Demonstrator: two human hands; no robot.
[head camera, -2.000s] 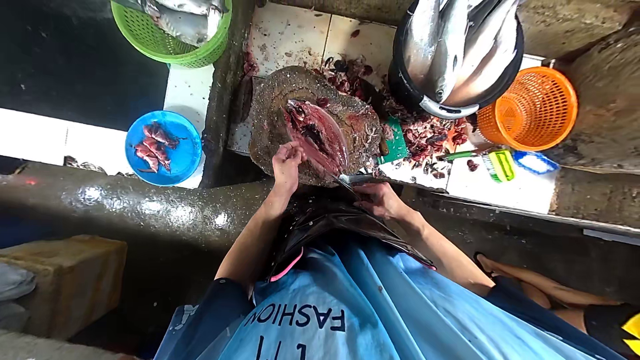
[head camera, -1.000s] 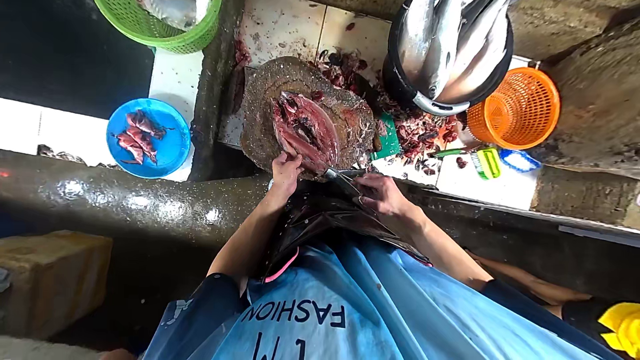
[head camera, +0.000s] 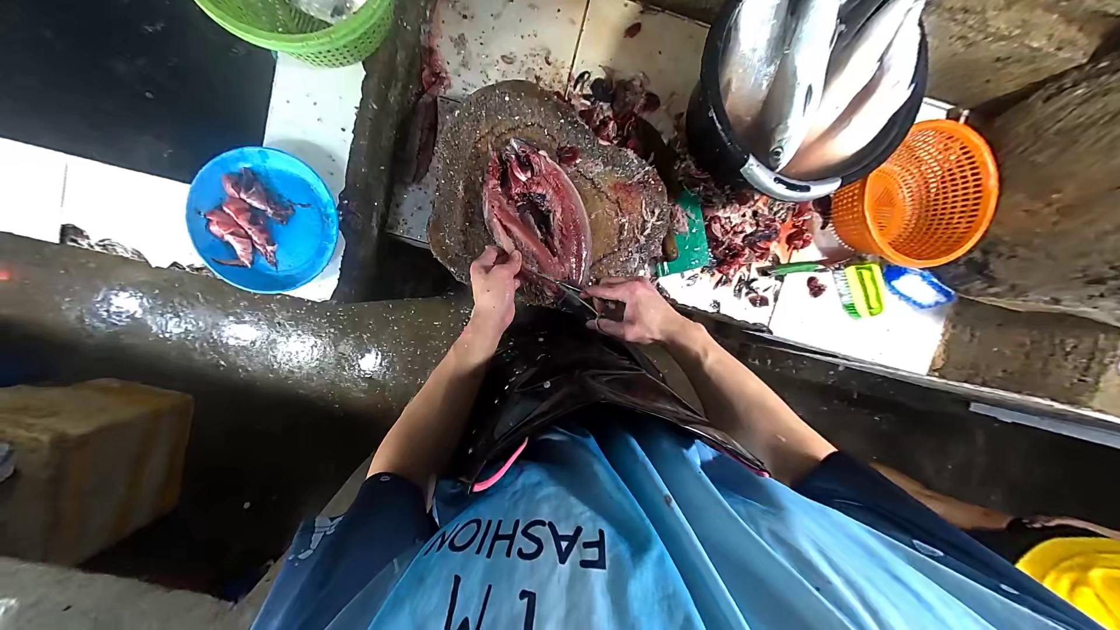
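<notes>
A fish split open (head camera: 560, 210), its red flesh showing, lies on a round, worn chopping block (head camera: 472, 175). My left hand (head camera: 495, 284) pinches the near left edge of the fish between thumb and fingers. My right hand (head camera: 637, 311) is closed around the handle of a knife (head camera: 569, 290), whose blade reaches left to the near end of the fish, close to my left fingers. Part of the blade is hidden at the flesh.
Right of the block stand a black bucket (head camera: 763, 182) of whole fish, an orange basket (head camera: 941, 192), a green brush (head camera: 862, 290) and fish scraps (head camera: 744, 232). A blue bowl (head camera: 306, 254) with fish pieces and a green basket (head camera: 337, 39) are at left. Another person's leg (head camera: 945, 503) shows lower right.
Both hands remain at the near end of the fish. The fish has turned somewhat on the block since the earliest frame, and its halves now lie spread wider.
</notes>
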